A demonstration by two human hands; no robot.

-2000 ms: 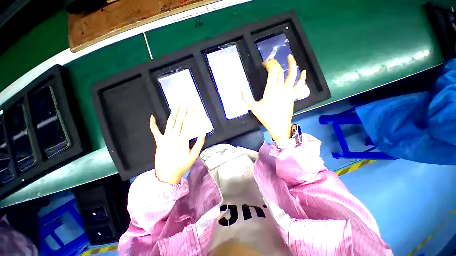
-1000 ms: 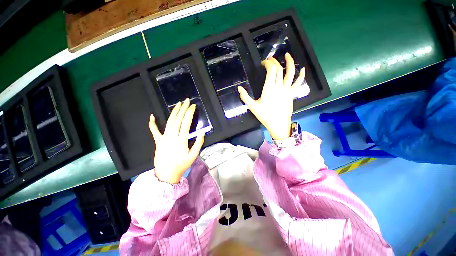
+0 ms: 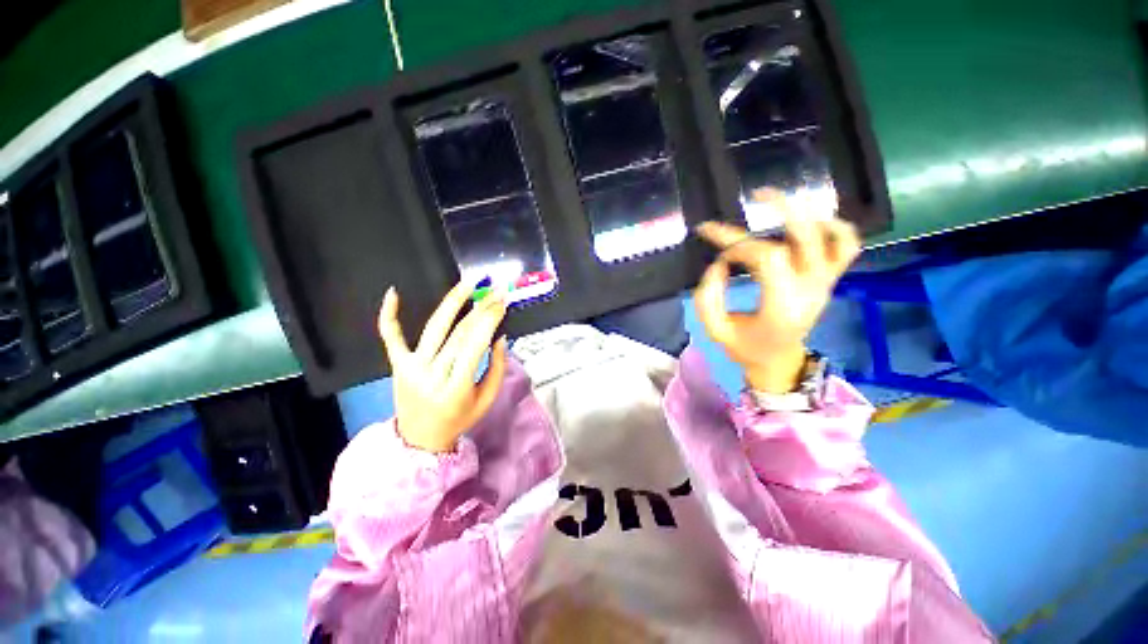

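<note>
A black foam tray (image 3: 330, 252) lies on the green bench with three smartphones in its pockets; its leftmost pocket holds none. The left smartphone (image 3: 478, 176) has a dark screen with small green and red patches at its lower end. The middle smartphone (image 3: 617, 138) and the right smartphone (image 3: 768, 107) show dark screens with a bright strip at the lower end. My left hand (image 3: 443, 375) is open, fingertips at the lower end of the left phone. My right hand (image 3: 778, 287) holds nothing, fingers bent and blurred, at the lower end of the right phone.
A second black tray (image 3: 186, 271) with several dark phones lies at the left. A brown board (image 3: 227, 15) is at the top left. A person's blue sleeve (image 3: 1051, 333) and a blue stool (image 3: 888, 330) are at the right. Another blue stool (image 3: 164, 510) and black trays (image 3: 262, 468) are below the bench at left.
The phone screens have gone from white on the left and middle ones to dark, and the left one now shows green and red patches. My right hand has moved down and right, its fingers curling. The view has shifted.
</note>
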